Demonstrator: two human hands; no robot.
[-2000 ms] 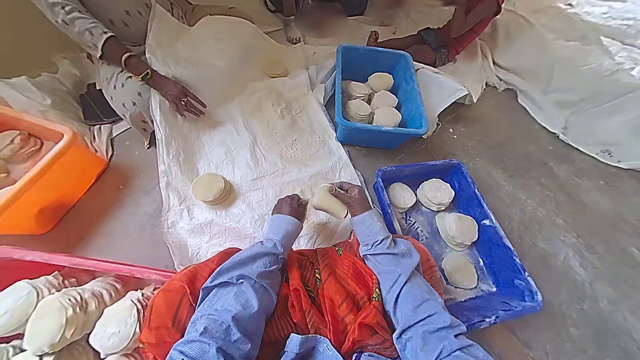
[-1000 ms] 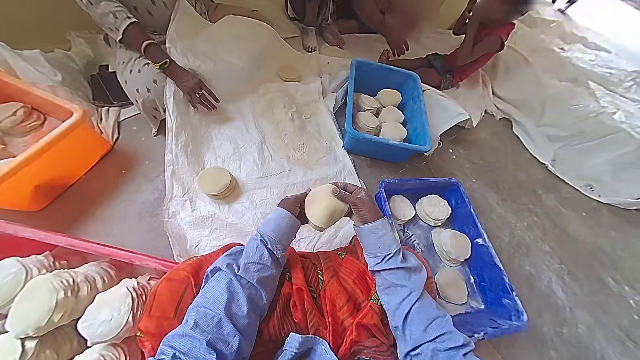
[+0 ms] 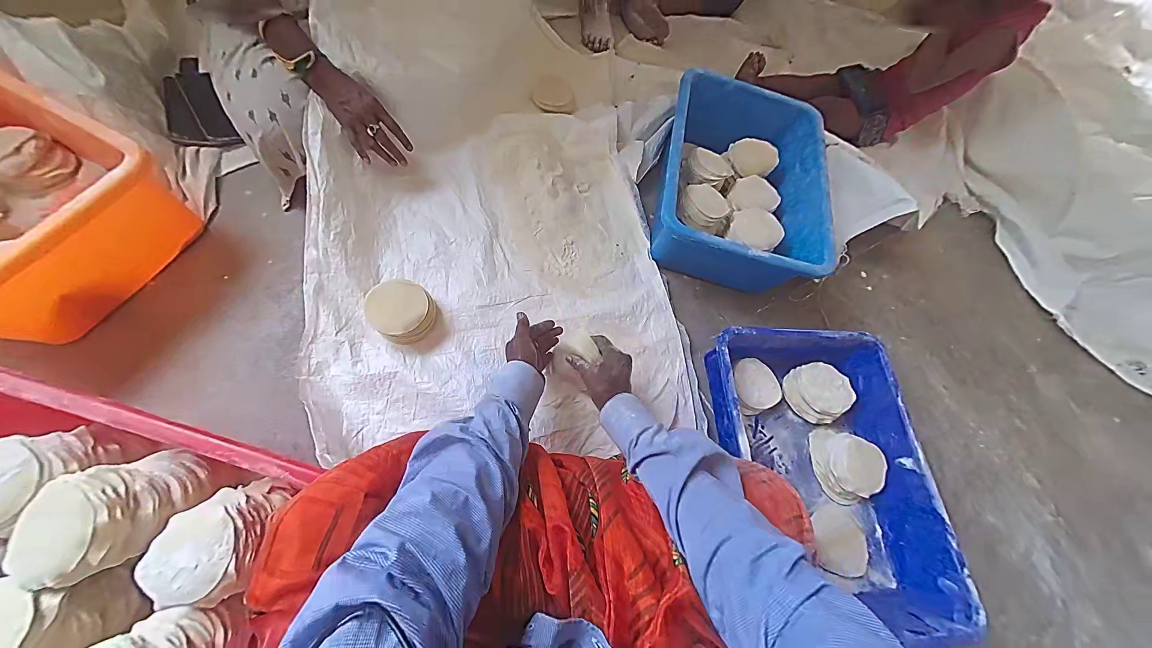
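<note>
My left hand [image 3: 533, 342] is spread over the white plastic sheet [image 3: 468, 396], with nothing held in it. Close to its right, my right hand [image 3: 605, 367] grips pale dough discs [image 3: 580, 346], blurred and partly covered by the fingers. A round stack of flat dough discs [image 3: 399, 310] lies on the sheet to the left. Pale flour dusts the sheet beyond my hands.
Right of me is a dark blue tray [image 3: 927, 504] with disc stacks; beyond it stands a lighter blue crate [image 3: 742, 261]. An orange crate [image 3: 99, 243] and a pink-red crate [image 3: 162, 423] flank my left. A co-worker's hand [image 3: 364, 117] rests on the sheet's far left; other people sit beyond.
A second ago both my hands held a pale round of dough between them; now the left has come off it and is spread, while the right still grips dough.
</note>
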